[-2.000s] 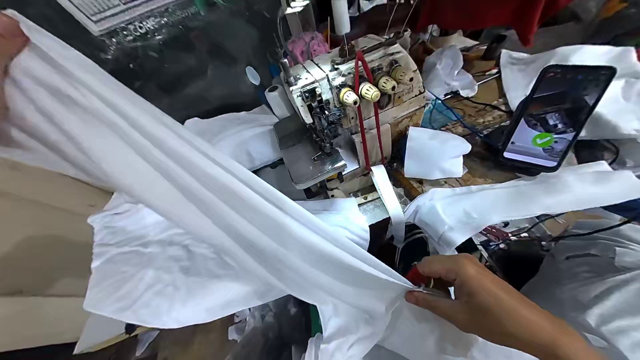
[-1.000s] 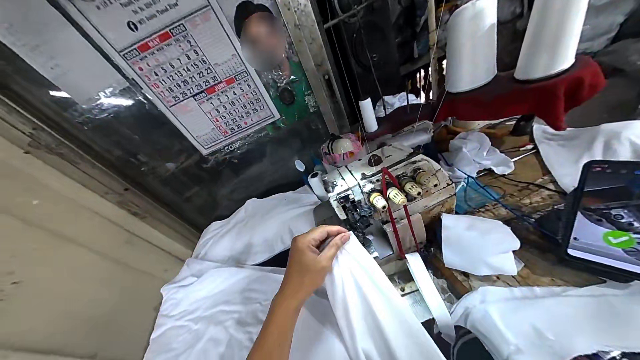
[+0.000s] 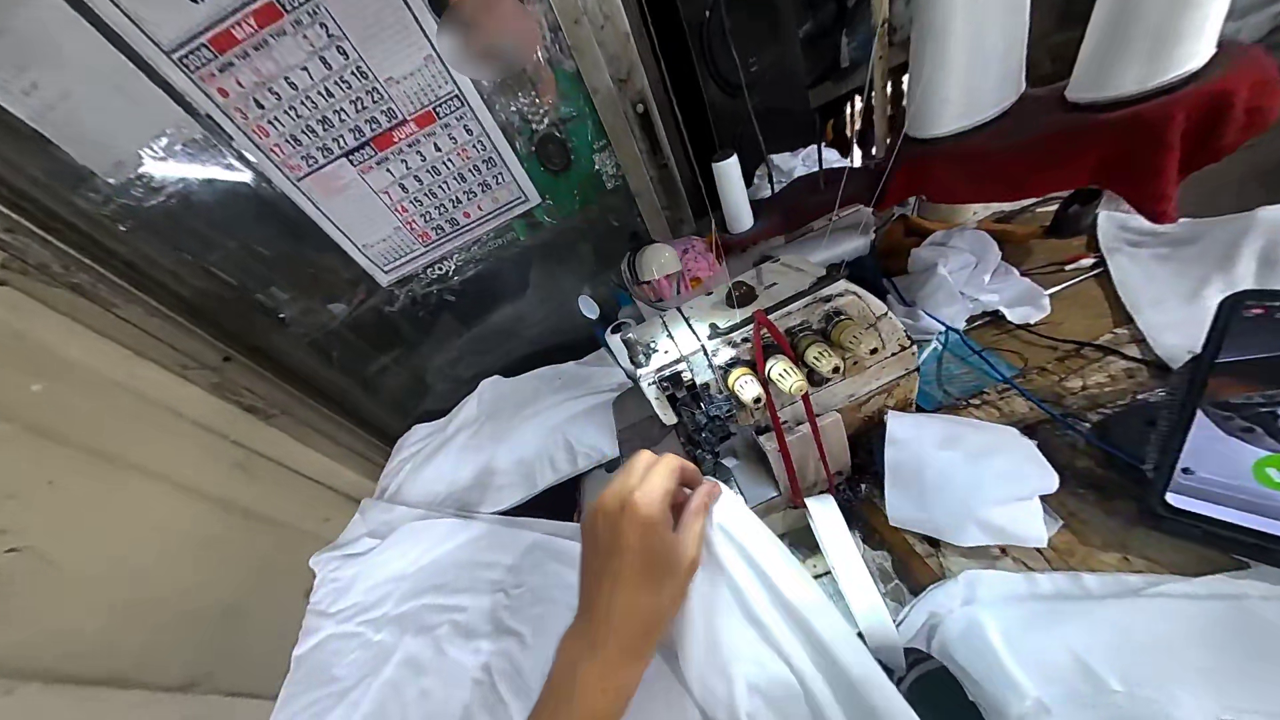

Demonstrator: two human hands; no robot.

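Observation:
My left hand [image 3: 645, 540] pinches the upper edge of a white fabric piece [image 3: 765, 610] between thumb and fingers. It is just in front of the presser foot area of an overlock sewing machine [image 3: 870, 385], whose needle area it partly hides. The pinched cloth hangs down to the lower right. More white fabric [image 3: 430, 600] spreads to the left of my wrist. A red cord [image 3: 785, 450] loops over the machine's tension dials [image 3: 785, 375], and a white strip [image 3: 855, 580] extends below it. My right hand is out of view.
A smartphone [image 3: 1185, 450] stands at the right edge. A white scrap [image 3: 965, 480] and white cloth [image 3: 1110, 640] lie right of the machine. Thread cones [image 3: 965, 70] stand on red cloth [image 3: 1060, 140] behind. A calendar [image 3: 350, 130] is on the dark panel at the left.
My left hand has come from the far left to the machine, still gripping white cloth. My right hand, earlier at the lower right with a small tool, has left view. The view has shifted up and left.

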